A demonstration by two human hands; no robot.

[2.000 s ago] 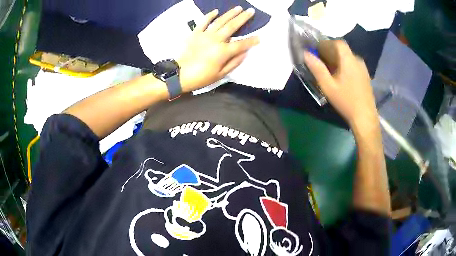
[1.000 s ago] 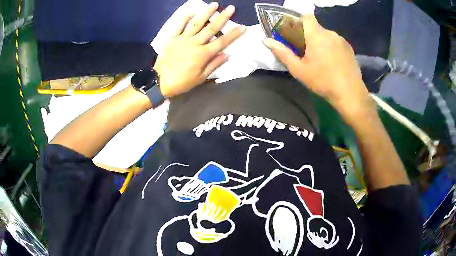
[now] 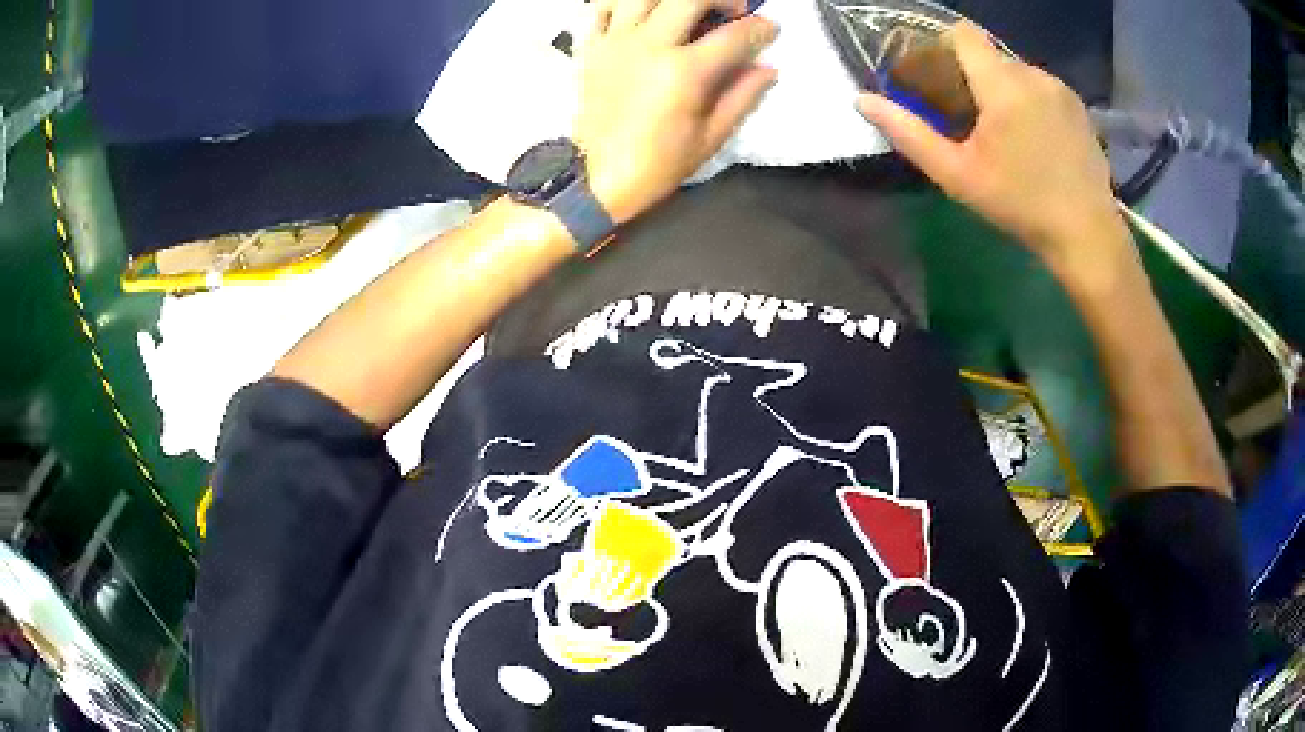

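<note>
A white garment piece [image 3: 494, 89] lies spread at the top middle, with a small dark label on it. My left hand [image 3: 661, 89] rests on it palm down, fingers apart; its fingertips reach the top edge of the picture. My right hand [image 3: 1009, 136] holds the steam iron [image 3: 916, 72] by its brown and blue handle. The iron stands at the right side of the white piece, its tip pointing up and left, partly cut off by the top edge. I cannot tell whether its soleplate touches the cloth.
The dark navy ironing table [image 3: 286, 86] runs along the top. A white pile [image 3: 215, 358] lies at left beside a yellow frame [image 3: 236, 275]. The grey iron rest [image 3: 1195, 157] is at right, with the ribbed hose [image 3: 1216, 143] and a pale cord [image 3: 1209, 286]. Another yellow frame [image 3: 1066, 479] is lower right.
Since one second ago, both hands and the iron have moved right. The white piece now lies more spread out, with its label showing beside my left hand.
</note>
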